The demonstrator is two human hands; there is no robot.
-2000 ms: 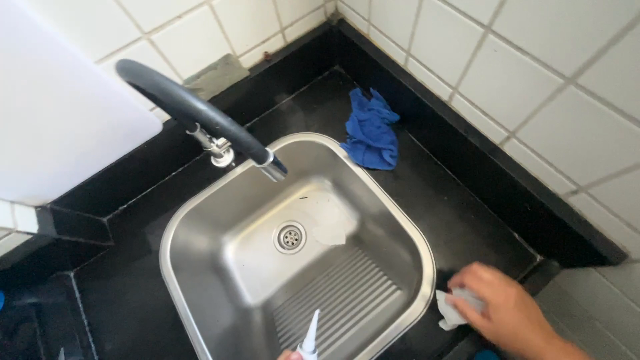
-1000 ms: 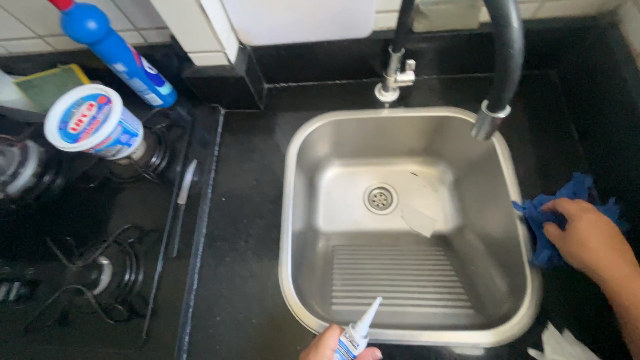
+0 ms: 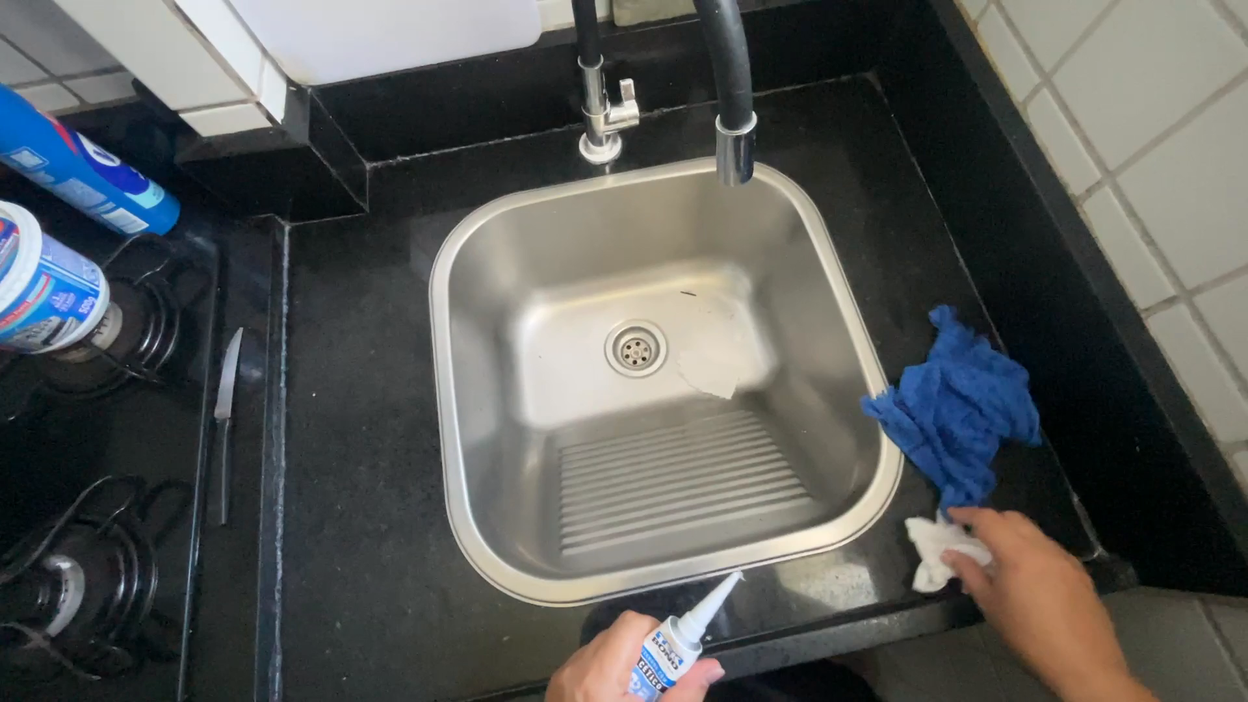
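Observation:
My left hand (image 3: pixel 624 663) grips a sealant tube (image 3: pixel 673 648) at the bottom centre, its pale nozzle angled up toward the front rim of the stainless steel sink (image 3: pixel 663 487). At the lower right, my right hand (image 3: pixel 1038 590) pinches a crumpled white paper or cloth piece (image 3: pixel 934 554) on the black counter beside the sink's front right corner. A blue cloth (image 3: pixel 965 405) lies bunched by the right rim, its lower end just above my right fingers. A pale scrap lies near the drain (image 3: pixel 636 349) inside the sink.
Behind the sink stand a tap valve (image 3: pixel 603 122) and a black spout (image 3: pixel 726 68) with a chrome tip. On the left are a cooktop (image 3: pixel 107 439), a knife (image 3: pixel 227 419), a labelled tub (image 3: pixel 54 292) and a blue bottle (image 3: pixel 88 171). A tiled wall (image 3: pixel 1170 146) borders the right.
My right hand has let go of the blue cloth and now holds the white piece. The blue cloth lies nearer the front than two seconds ago. The tube remains in my left hand.

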